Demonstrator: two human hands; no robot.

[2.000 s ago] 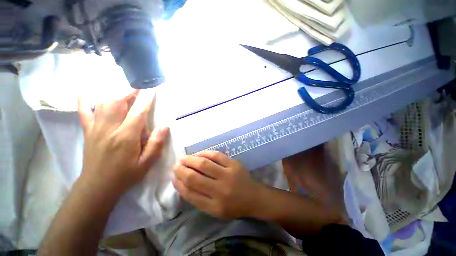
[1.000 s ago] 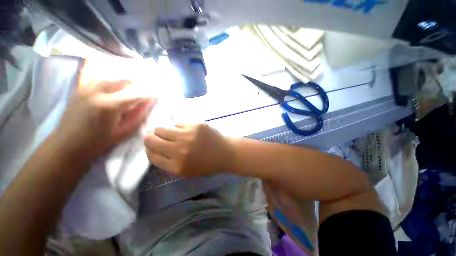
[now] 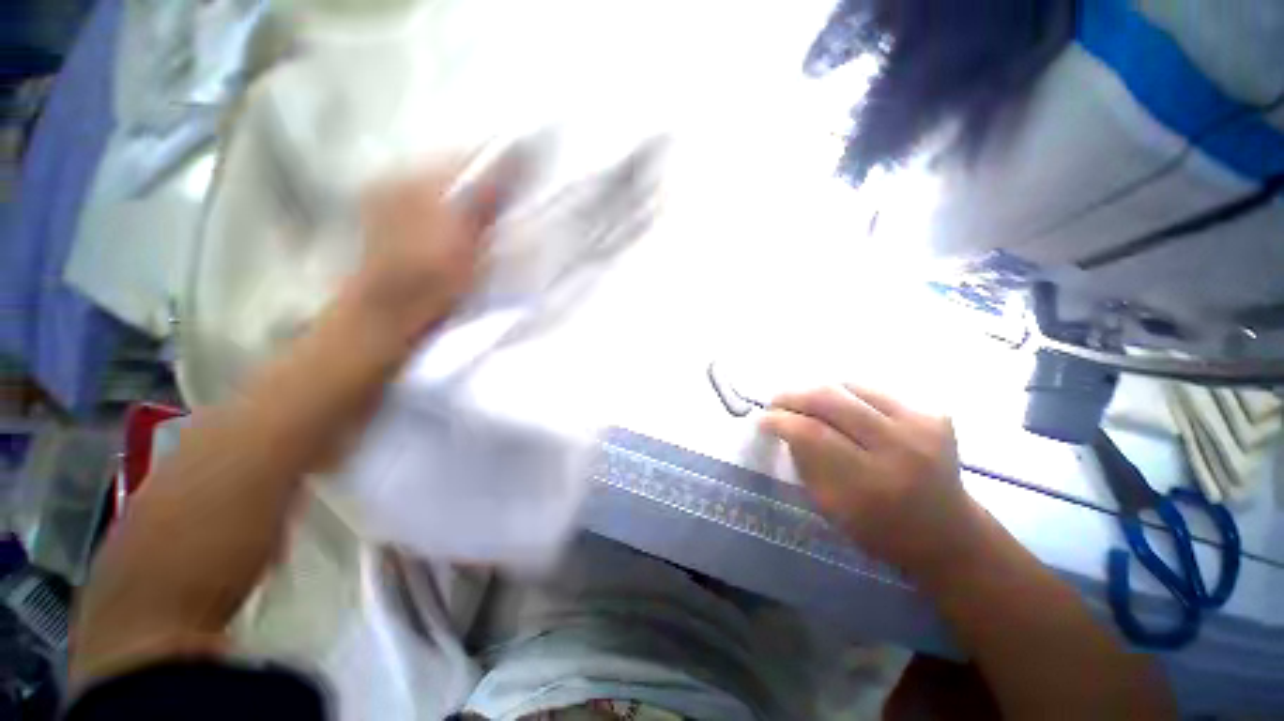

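Observation:
My left hand point(image 3: 423, 240) is blurred at the upper left, closed on a white cloth panel point(image 3: 472, 472) that hangs down over the table edge. My right hand point(image 3: 873, 465) is on the white tabletop near the ruler edge, fingers bent together at the end of a small dark hook or bent guide point(image 3: 728, 390); whether it grips anything is hard to tell. The sewing machine head point(image 3: 1127, 169) is at the upper right, with strong lamp glare beside it.
Scissors with blue handles point(image 3: 1176, 563) lie at the right. Cream cut pieces point(image 3: 1232, 440) lie behind them. A grey ruler edge point(image 3: 704, 500) runs along the front. Dark navy bristles point(image 3: 943, 78) are at top. A red rim point(image 3: 138, 448) shows at left.
The view has swung left. My left hand has moved away from the needle area to the left with the white panel. My right hand has left the cloth and is on the tabletop.

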